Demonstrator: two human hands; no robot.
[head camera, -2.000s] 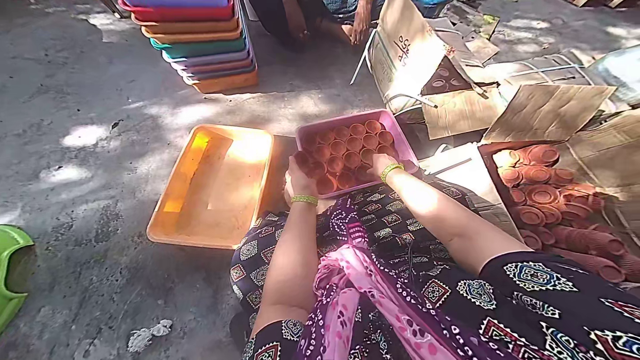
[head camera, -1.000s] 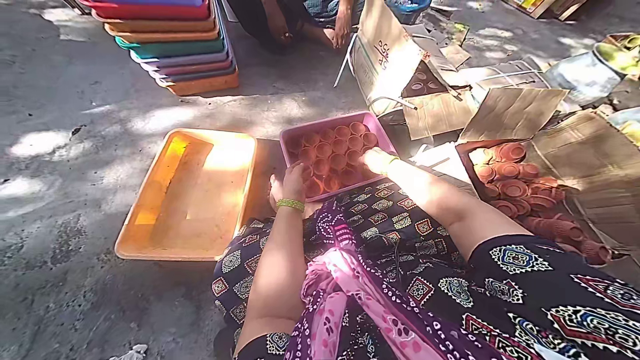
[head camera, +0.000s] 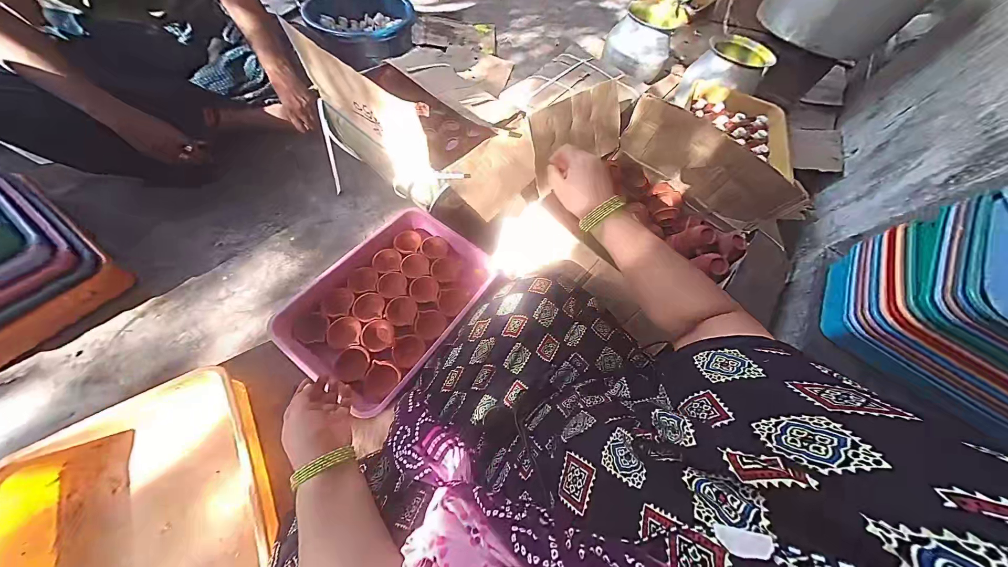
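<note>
A pink plastic tray (head camera: 315, 295) holds rows of small terracotta cups (head camera: 391, 285), their mouths facing up. My left hand (head camera: 319, 417) is at the tray's near left corner, fingers bent at its rim; whether it grips the rim is unclear. Over at the left edge of an open cardboard box (head camera: 705, 161) is my right hand (head camera: 579, 179), its fingers partly hidden and blurred by glare. More terracotta cups (head camera: 685, 224) lie loosely heaped in that box, just right of my right wrist.
An orange tray (head camera: 244, 441) lies at the lower left. Stacked trays stand at the left edge (head camera: 71, 268) and right (head camera: 890, 291). A co-worker's hands (head camera: 169, 142) are at the upper left. Behind are another carton (head camera: 370, 118), a blue tub (head camera: 358, 35), metal pots (head camera: 728, 67) and a yellow tray (head camera: 776, 130).
My right hand has moved from the pink tray to the cardboard box at the right. My left hand stays near the pink tray. The view has swung to the right.
</note>
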